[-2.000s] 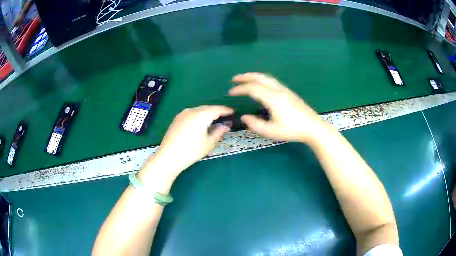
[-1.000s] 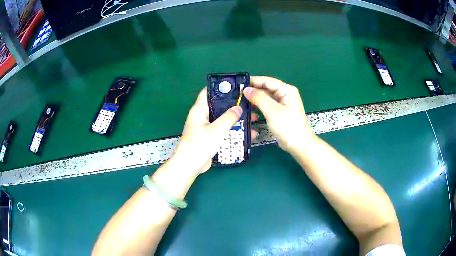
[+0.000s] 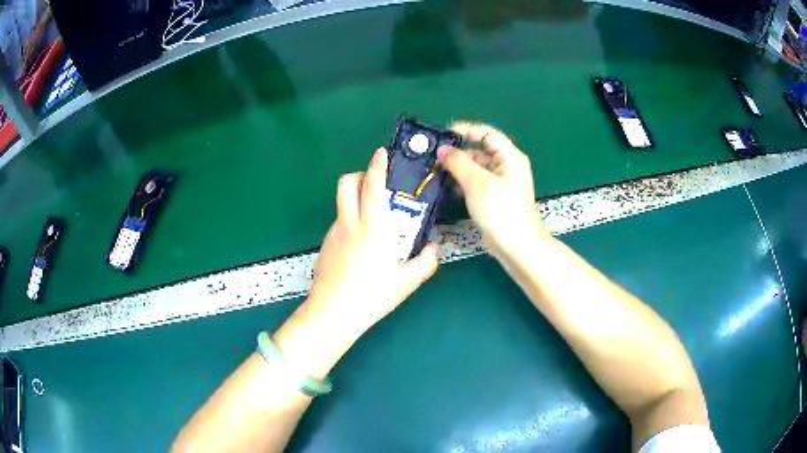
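Observation:
An open phone housing (image 3: 412, 177) is held above the belt's near edge, inner side up and tilted, its black end away from me. A round white loudspeaker (image 3: 418, 142) sits at that end, with a thin yellow-orange lead (image 3: 426, 183) below it, a blue strip and a white keypad board. My left hand (image 3: 367, 243) grips the lower part from the left and below, covering part of the board. My right hand (image 3: 485, 177) has its thumb and fingertips on the top right corner by the loudspeaker; whatever lies under the fingertips is hidden.
More open housings lie on the green belt (image 3: 292, 115), some at the left (image 3: 140, 221) and several at the right (image 3: 623, 112). A worn whitish rail (image 3: 611, 203) separates belt and glossy green worktop (image 3: 495, 354). A black box (image 3: 115, 40) and white cable stand beyond.
My hands first came together low over the rail, then showed the housing upright. It is now tilted, and my left thumb has moved off the lead to the lower end. The belt units have shifted left.

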